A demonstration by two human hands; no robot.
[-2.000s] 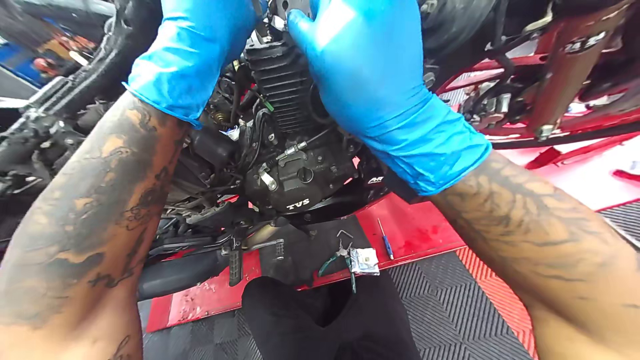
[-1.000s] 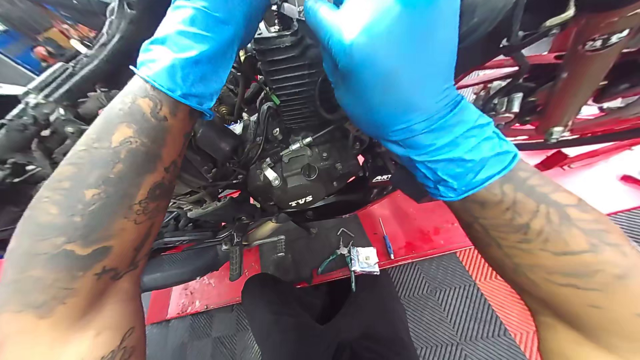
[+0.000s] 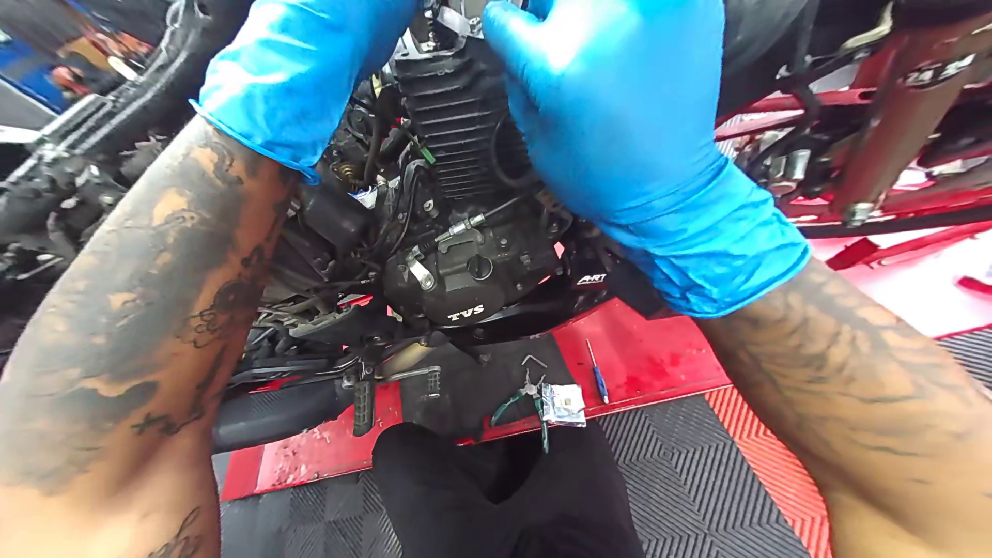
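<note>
Both my hands wear blue gloves and reach to the top of a motorcycle engine. My left hand (image 3: 325, 62) is at the upper left of the finned engine cylinder (image 3: 453, 116); its fingers run out of view at the top edge. My right hand (image 3: 612, 85) lies at the cylinder's upper right, its thumb and fingers bent around the silvery cylinder head (image 3: 438, 35). What either hand holds is hidden. Below them sits the black TVS clutch cover (image 3: 480, 271), with a cable adjuster (image 3: 463, 227) above it.
On the red lift platform (image 3: 643, 349) lie green-handled pliers (image 3: 530, 391), a hex key (image 3: 534, 361), a small plastic packet (image 3: 563, 405) and a blue-handled screwdriver (image 3: 600, 384). The foot peg (image 3: 363, 407) juts out at the lower left. A brown-red shock absorber or fork tube (image 3: 891, 116) stands at right.
My right hand has shifted slightly right relative to two seconds ago, showing more of the cylinder. My left hand stays near the cylinder's upper left. The tools on the platform have not moved.
</note>
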